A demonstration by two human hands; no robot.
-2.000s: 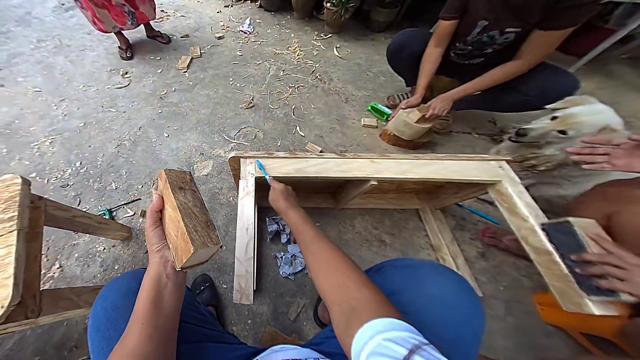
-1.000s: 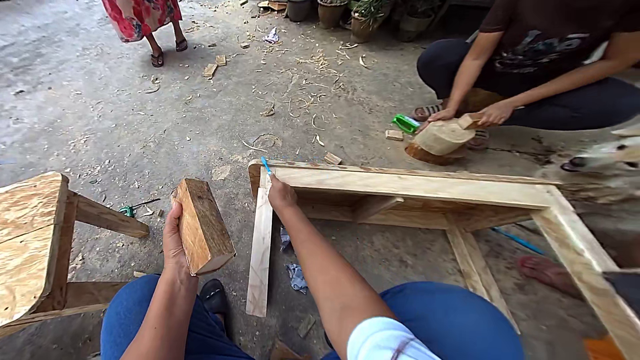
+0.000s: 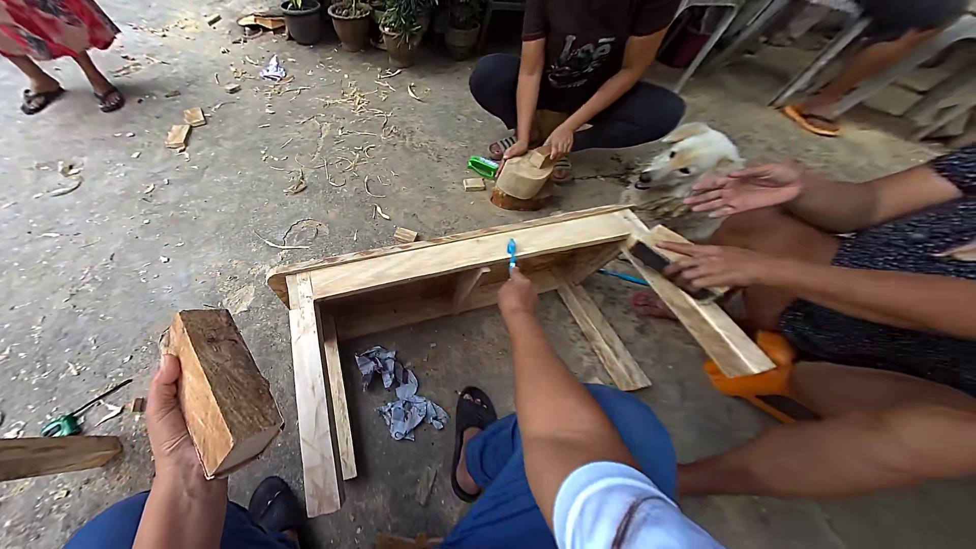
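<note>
At the lower left my left hand (image 3: 171, 419) grips a thick block of wood (image 3: 221, 389) with rough brown faces, held up off the floor. My right hand (image 3: 518, 293) is closed around the handle of a blue toothbrush (image 3: 512, 248), its head up against the pale apron rail (image 3: 457, 255) of a wooden bench (image 3: 309, 396). That bench lies on its side, its legs pointing toward me. At its right end a co-worker's hand presses a dark-faced sanding block (image 3: 663, 267) on a leg (image 3: 709, 324); their other hand is raised, fingers spread.
Crumpled paper (image 3: 404, 400) lies between the bench legs. A green-handled screwdriver (image 3: 61, 425) and a wooden leg (image 3: 57, 457) are at left. Beyond the bench, another person squats holding a wooden piece (image 3: 524, 177), beside a white dog (image 3: 690, 156). An orange plastic object (image 3: 751, 374) is under the right leg.
My right hand has moved the toothbrush from the bench's left corner to further right along the rail. My left hand still holds the block. The view has swung to the right since one second ago.
</note>
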